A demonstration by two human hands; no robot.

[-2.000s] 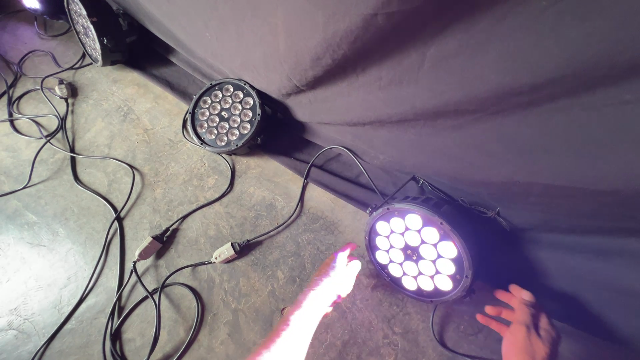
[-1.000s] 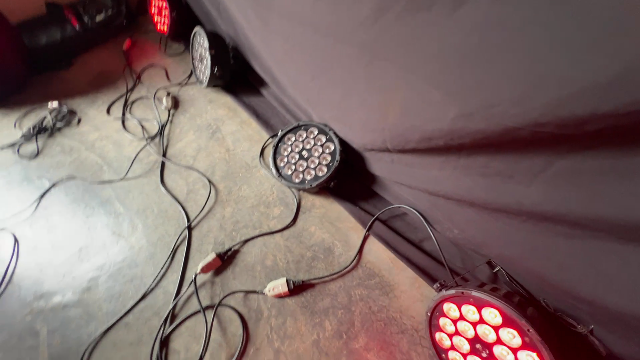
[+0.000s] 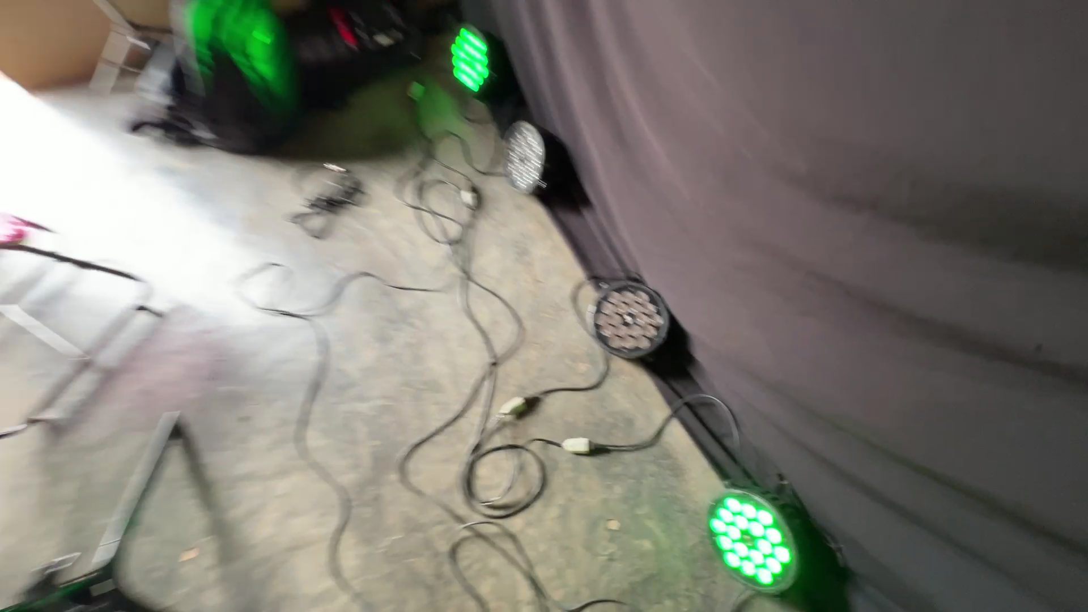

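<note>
Neither my left hand nor my right hand shows in the head view. At the lower right a round black LED par light (image 3: 752, 541) glows green beside the dark curtain (image 3: 833, 212). An unlit par light (image 3: 631, 319) stands further up along the curtain's foot. Beyond it are another unlit one (image 3: 525, 157) and, at the top, one lit green (image 3: 470, 59). Two pale cable connectors (image 3: 512, 408) (image 3: 577, 445) lie on the concrete floor among black cables (image 3: 493, 364), some of them looped. The picture is blurred.
Metal frame legs (image 3: 140, 493) stand at the lower left, with more metal framing (image 3: 51, 340) above them. A small bundle of cable (image 3: 330, 202) lies on the floor further back. Dark bags or covers (image 3: 242, 93) are at the top left, partly lit green.
Both hands, near the closest light two seconds ago, are out of view. That light has gone from whitish to red to green. The view has swung up and left.
</note>
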